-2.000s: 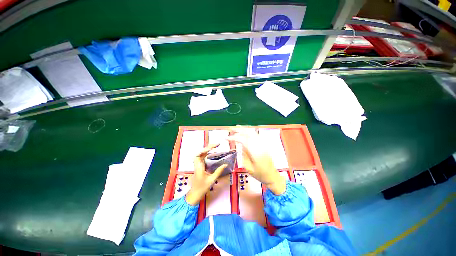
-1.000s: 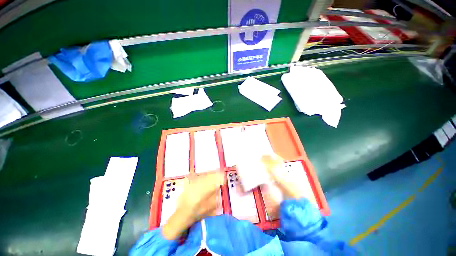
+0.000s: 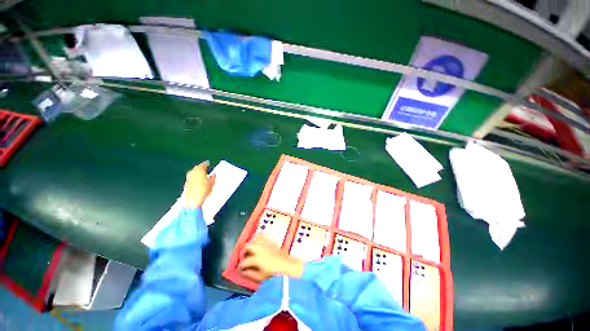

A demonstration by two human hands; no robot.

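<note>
The red-orange tray (image 3: 446,242) lies in front of me. White rectangles, which look like covered phones (image 3: 356,205), fill its far row. Bare pale phones with black camera dots (image 3: 388,268) lie in its near row. My left hand (image 3: 199,184) rests on the fanned stack of white sleeves (image 3: 226,184) left of the tray; whether its fingers grip one is unclear. My right hand (image 3: 264,258) is over the leftmost near phone (image 3: 274,223), fingers bent and slightly blurred, covering its lower part; a grip on it cannot be made out.
Loose white pieces (image 3: 321,137) (image 3: 414,160) and a puffy white bundle (image 3: 488,187) lie beyond and right of the tray. Clear plastic bags (image 3: 90,100) and another red tray (image 3: 16,132) are at the far left. A metal rail (image 3: 362,63) runs along the green partition.
The view has turned left. My left hand has moved from the tray to the sleeve stack, my right hand to the near-left slot. The far-right slot, empty before, now holds a white rectangle.
</note>
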